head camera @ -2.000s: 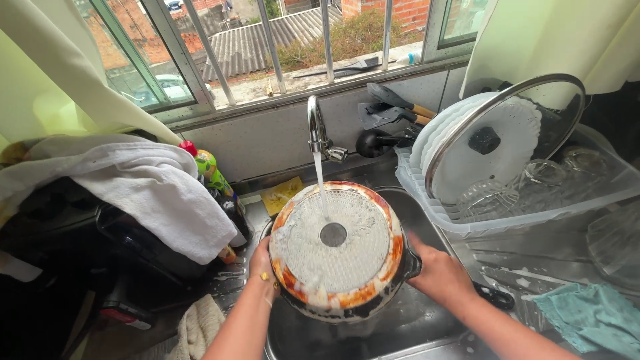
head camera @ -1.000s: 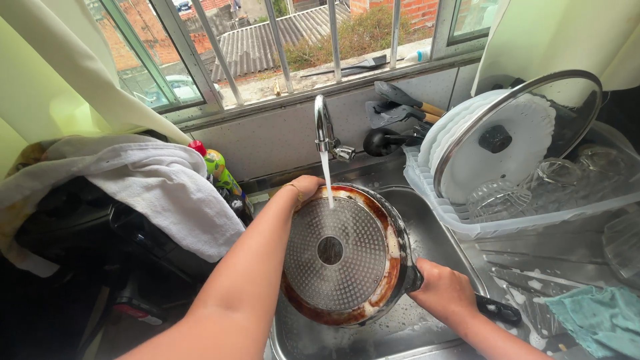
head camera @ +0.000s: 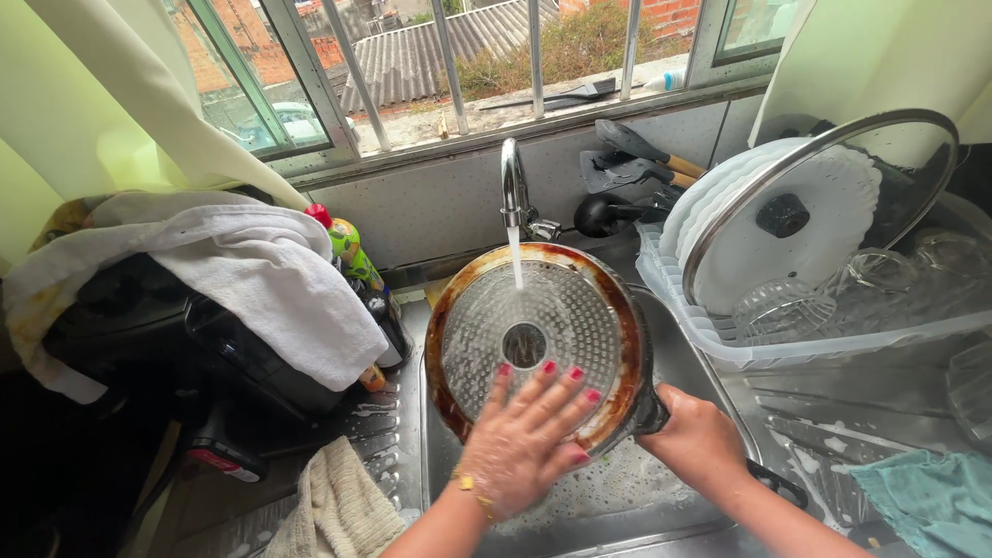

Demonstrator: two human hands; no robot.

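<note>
A frying pan (head camera: 473, 325) is held bottom up and tilted over the steel sink (head camera: 666, 496), its metal base ringed by brown stains. Water from the chrome faucet (head camera: 511, 182) runs onto the base. My left hand (head camera: 527, 442) lies with spread fingers on the lower part of the base, slightly blurred. My right hand (head camera: 694, 434) grips the pan's black handle where it meets the rim; the handle's end shows beyond the wrist.
On the right, a plastic dish rack (head camera: 744, 353) holds white plates, glasses and a glass lid (head camera: 783, 217). Utensils (head camera: 632, 170) lie behind. Bottles (head camera: 353, 252) and a towel-draped black appliance (head camera: 256, 372) stand left. Cloths (head camera: 341, 496) lie near both sides of the sink.
My left hand has moved from the pan's upper edge down onto the lower part of its base. White suds seen on the base two seconds ago are mostly gone. My right hand keeps its grip.
</note>
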